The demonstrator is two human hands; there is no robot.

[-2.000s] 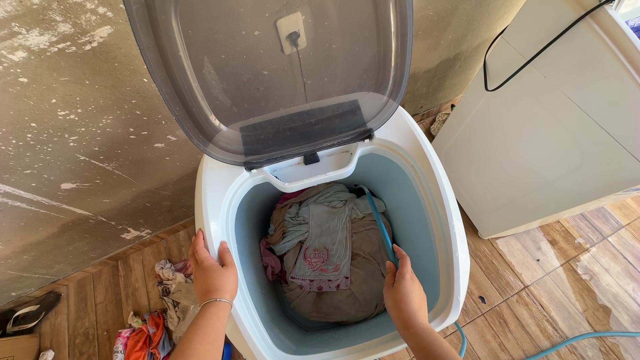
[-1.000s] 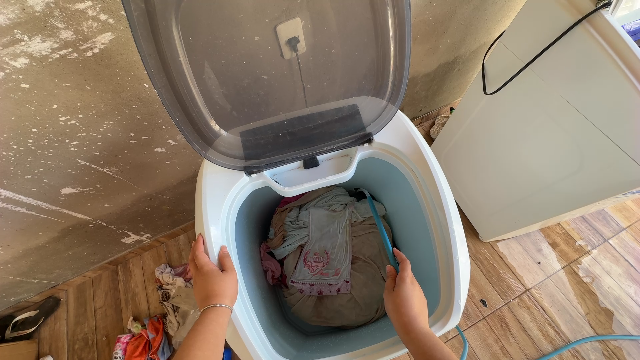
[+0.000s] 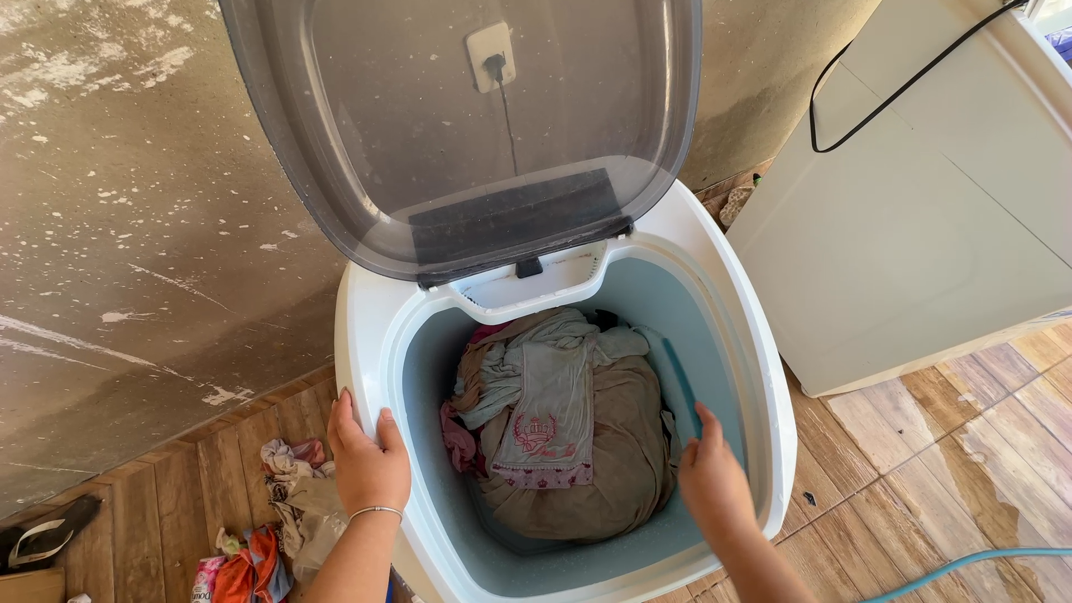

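Note:
A white top-loading washing machine stands below me, its smoky transparent lid raised against the wall. Wet clothes lie heaped in the blue tub, with a light embroidered cloth on top. My left hand, with a thin bracelet at the wrist, rests on the left rim and holds nothing. My right hand grips a blue-green hose inside the tub's right side. The hose's end points toward the back of the tub, where water seems to come out.
More clothes and a plastic bag lie on the wood-look floor at left, near a black flip-flop. A white appliance with a black cord stands at right. The hose also crosses the wet floor there.
The hose end inside the tub has shifted slightly, and my right hand has tilted with it. My left hand stays on the rim.

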